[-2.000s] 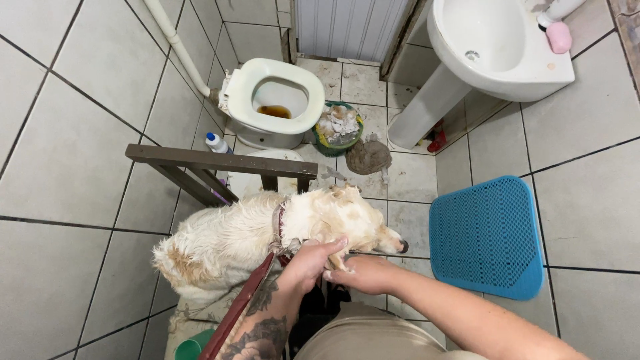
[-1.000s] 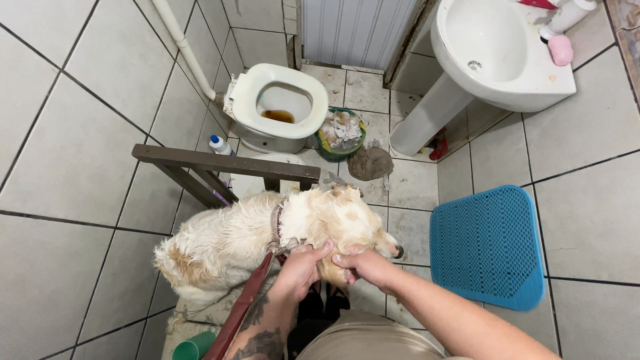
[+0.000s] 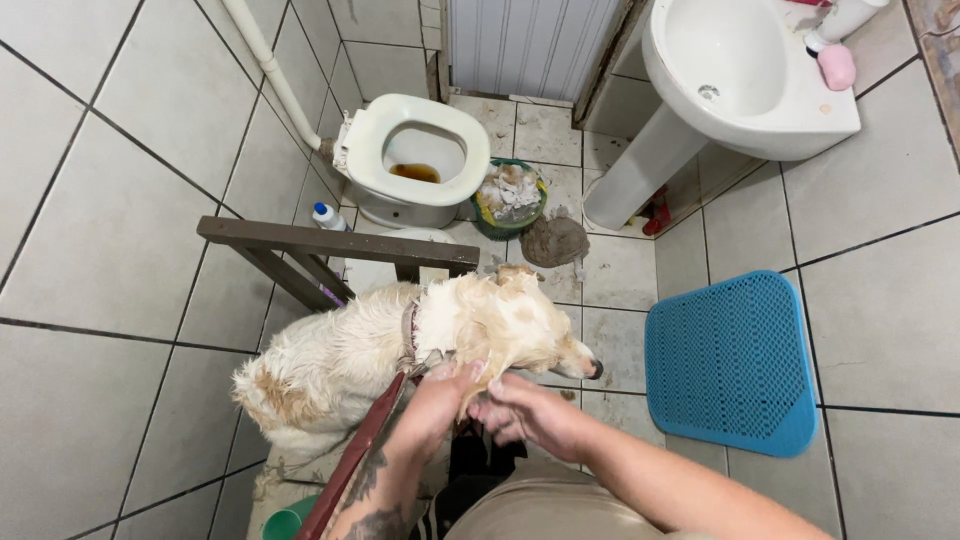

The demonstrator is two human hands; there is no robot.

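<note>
A wet white and tan dog [image 3: 345, 352] stands below me with its nose toward the right. Around its neck is a collar [image 3: 409, 334], from which a dark red leash [image 3: 360, 450] runs down beside my left forearm. My left hand [image 3: 442, 394] pinches the near ear [image 3: 484, 356] of the dog close to its head. My right hand [image 3: 529, 412] is at the ear's lower edge, fingers curled and blurred; whether it grips the ear I cannot tell.
A brown wooden rail [image 3: 337, 244] crosses behind the dog. Beyond are a toilet [image 3: 472, 142], a full green wastebasket [image 3: 495, 229] and a grey cloth [image 3: 555, 241]. A pedestal sink [image 3: 810, 131] and a blue plastic mat [image 3: 727, 360] are on the right. A green container [image 3: 289, 517] is at bottom left.
The dog's head has turned, its nose pointing slightly lower than two seconds ago. Both hands have shifted about the ear, and my right hand is lower than one second ago.
</note>
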